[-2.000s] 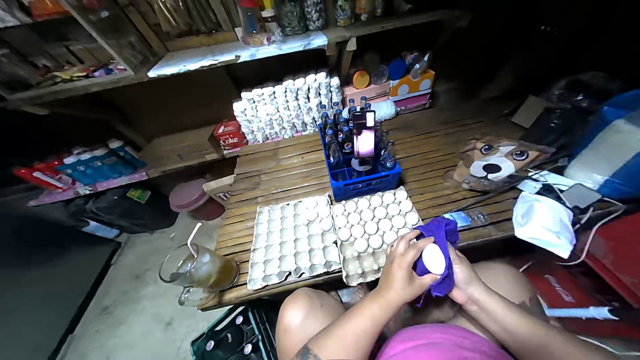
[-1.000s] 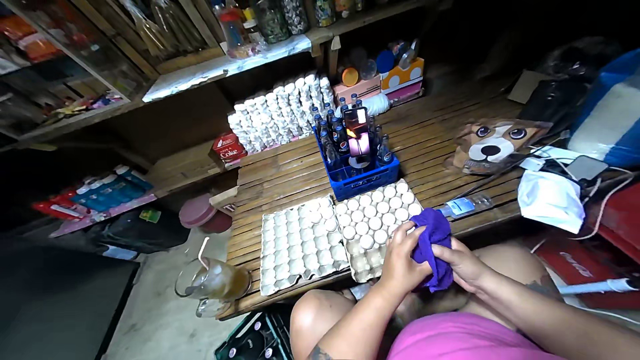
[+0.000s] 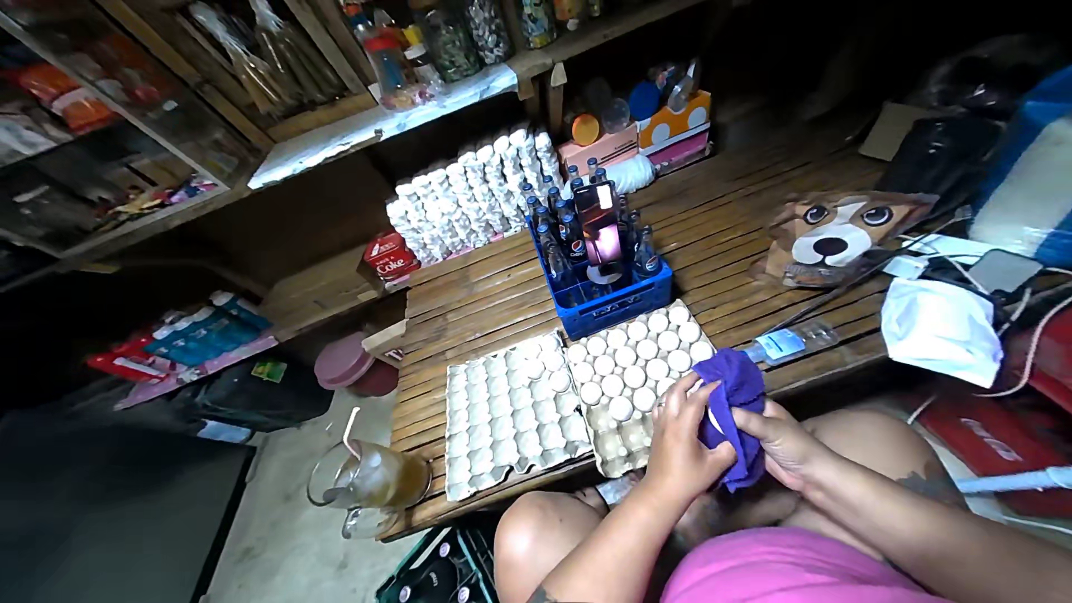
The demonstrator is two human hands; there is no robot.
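Over my lap, by the near table edge, my left hand [image 3: 688, 435] holds a white egg [image 3: 714, 419], mostly covered by a purple cloth [image 3: 733, 381]. My right hand [image 3: 775, 440] grips the cloth from the other side. Just left of my hands lies an egg tray [image 3: 615, 435] with many white eggs and some unfilled hollows at its near end. Beside it, a second pulp tray [image 3: 502, 419] has a few eggs at its far right corner and otherwise bare hollows.
Behind the trays stands a blue crate [image 3: 615, 310] of glass bottles with a phone [image 3: 596, 209] propped on it. A glass pitcher [image 3: 368, 481] is at the left table edge. A plastic bottle [image 3: 791, 342], dog-face bag [image 3: 829, 239] and cables lie rightward; stacked egg trays [image 3: 477, 197] stand behind.
Two seconds ago the egg showed largely bare in the purple cloth; one second ago the cloth hid it, and now a sliver shows. Both hands have stayed together around it.
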